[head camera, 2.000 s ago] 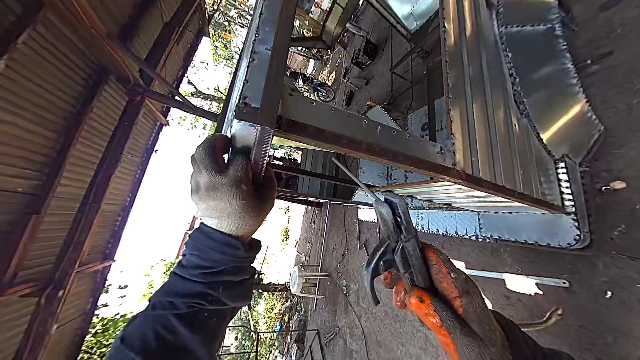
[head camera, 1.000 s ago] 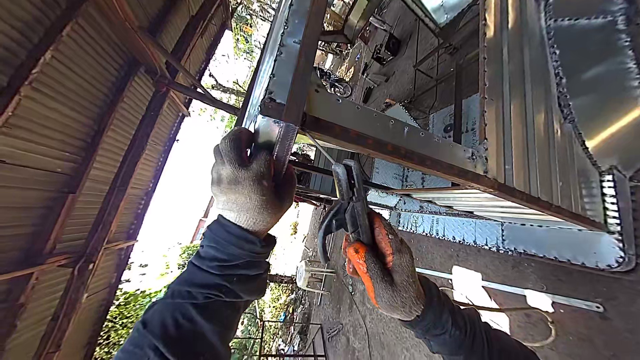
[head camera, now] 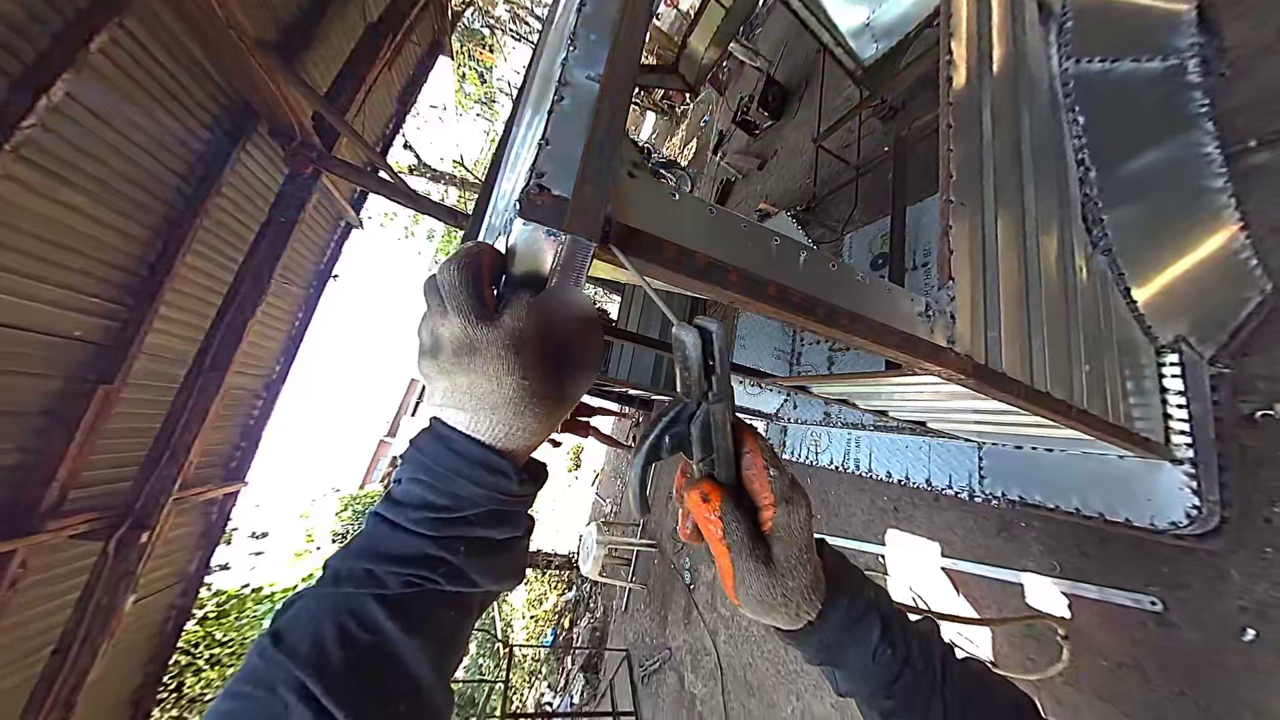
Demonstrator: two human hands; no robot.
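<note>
My left hand (head camera: 505, 350), in a grey knit work glove, grips a short piece of shiny sheet metal (head camera: 532, 252) against the corner of a steel frame (head camera: 600, 150). Gloved in grey and orange, my right hand (head camera: 755, 530) is closed on a black welding electrode holder (head camera: 705, 385). A thin welding electrode (head camera: 645, 285) sticks out of its jaws, and its far end is at the frame corner beside the held piece. Whether the tip touches the metal, I cannot tell. A rusty-edged steel beam (head camera: 800, 290) runs from that corner to the lower right.
Corrugated metal panels (head camera: 1030, 200) and riveted-looking sheet (head camera: 1150, 180) stand at the right. On the ground lie a long flat metal bar (head camera: 1060, 585), white sheets (head camera: 925, 575) and a cable (head camera: 1050, 665). A white plastic stool (head camera: 600, 550) stands below. A corrugated roof (head camera: 150, 300) spans the left.
Compared with two seconds ago, my right hand and the electrode holder have moved closer to the frame corner, bringing the electrode's end up to it. My left hand has kept its place there.
</note>
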